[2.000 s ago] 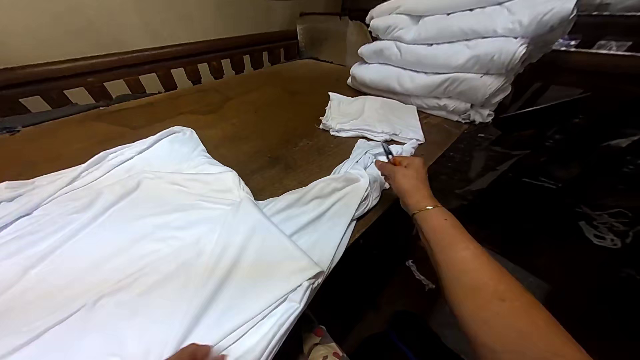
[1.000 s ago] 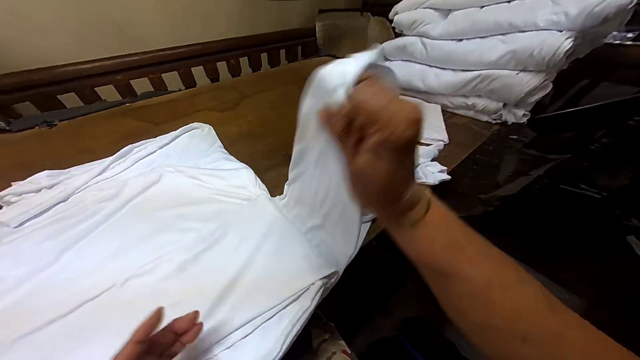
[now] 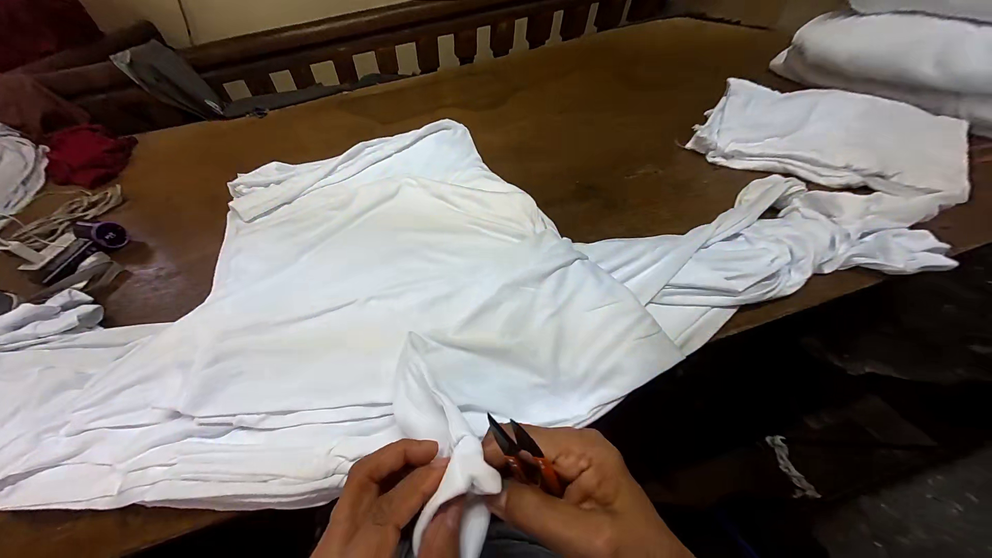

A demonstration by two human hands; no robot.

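Observation:
My left hand (image 3: 387, 496) pinches a gathered end of white fabric (image 3: 463, 473) at the near edge of the table. My right hand (image 3: 577, 496) holds a pair of thread snips (image 3: 527, 457) with orange handles, its dark blades apart and pointing up and away. Fingers of the same hand touch the gathered end. Beyond both hands, white garments (image 3: 349, 294) lie spread in layers over the wooden table. A bunched white sleeve or cloth (image 3: 744, 256) stretches from them to the right.
Folded white cloth (image 3: 845, 139) lies at the back right, near a stack of white cloth (image 3: 899, 54). At the left are red fabric (image 3: 89, 155), cords (image 3: 66, 217) and a purple-ended object (image 3: 108, 234). A slatted wooden rail (image 3: 387, 58) runs behind the table (image 3: 604, 124).
My right hand has come down from the raised fabric to the near edge, beside my left hand. Both hands are now at a gathered end of cloth. The view has swung left.

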